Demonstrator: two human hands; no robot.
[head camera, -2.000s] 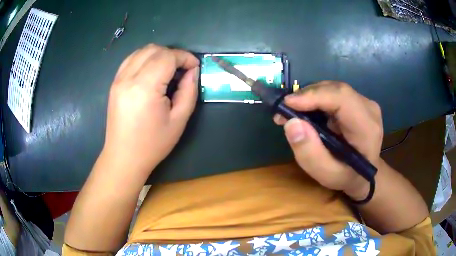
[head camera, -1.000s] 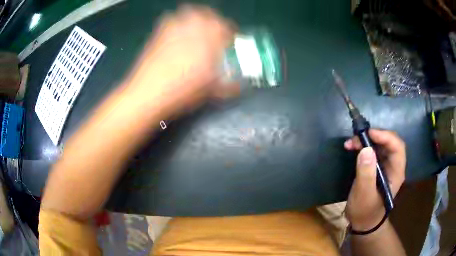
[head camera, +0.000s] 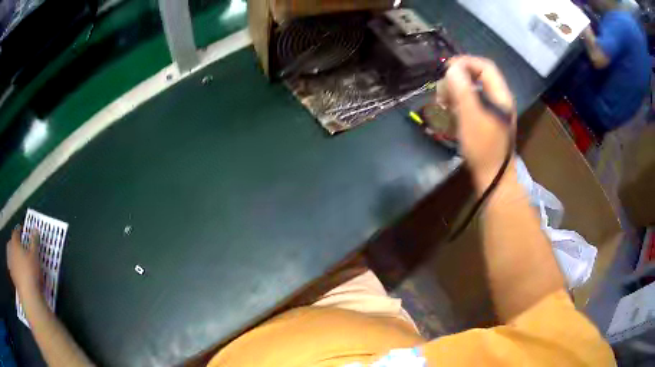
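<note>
My right hand (head camera: 477, 97) is raised at the upper right, slightly blurred, and closed around the dark soldering iron handle (head camera: 494, 107). The iron's black cord hangs down beside the forearm; the tip is not clearly visible. My left hand (head camera: 25, 269) is at the far left edge, its fingers over the white component tray (head camera: 52, 247) with rows of dark slots. Whether it grips the tray cannot be told. A small white ring part (head camera: 139, 269) and another tiny part (head camera: 128, 229) lie on the dark green mat (head camera: 237, 186). No phone board shows.
A dark block (head camera: 413, 46) and a coil (head camera: 323, 43) stand on a solder-spattered plate (head camera: 334, 107) at the top. A round tan pot (head camera: 439, 120) is beside my right hand. A cardboard box (head camera: 574, 165) and plastic bags are at right. A person in blue (head camera: 621, 64) is at upper right.
The view has swung to the right. My right hand has moved with the iron to the pot and stand area. My left hand has left the board and is at the tray.
</note>
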